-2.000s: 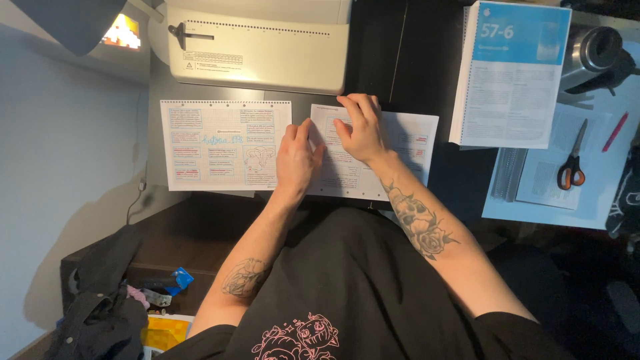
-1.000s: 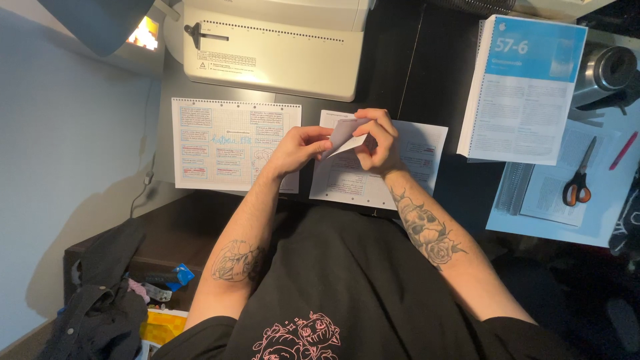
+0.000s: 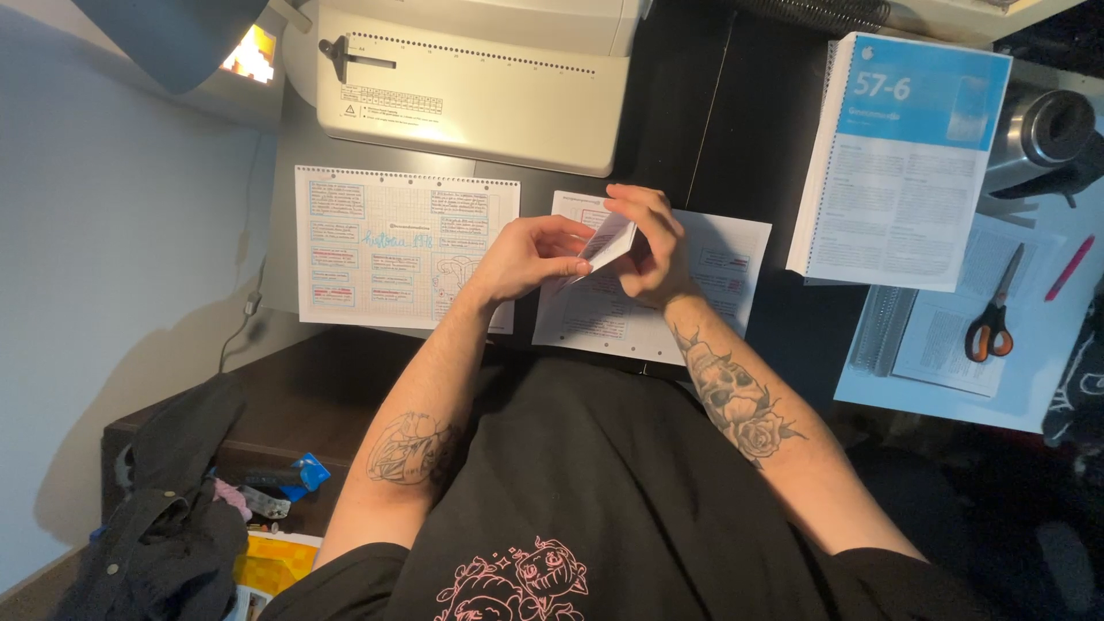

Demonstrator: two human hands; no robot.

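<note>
My left hand point(image 3: 530, 259) pinches the lifted edge of some printed sheets point(image 3: 611, 243) between thumb and fingers. My right hand point(image 3: 649, 246) is bent round the other side of the same raised paper, its fingers on it. Below both hands the right-hand paper stack point(image 3: 586, 323) lies flat on the black desk, with holes along its lower edge. Just left of it lies a second stack of handwritten, boxed notes point(image 3: 405, 267), with a row of punched holes along its top edge. Whether the raised paper is one sheet or several cannot be told.
A cream binding punch machine point(image 3: 474, 112) stands behind the papers. At the right are a thick spiral-bound stack with a blue cover point(image 3: 918, 103), scissors point(image 3: 989, 332), a red pen point(image 3: 1069, 267) and a metal flask point(image 3: 1048, 129). A lamp shade point(image 3: 172, 34) hangs at upper left; dark clothing point(image 3: 164, 517) lies at lower left.
Two seconds ago both hands rested on the flat right-hand stack. Since then paper has been raised between them, and the left hand now pinches it.
</note>
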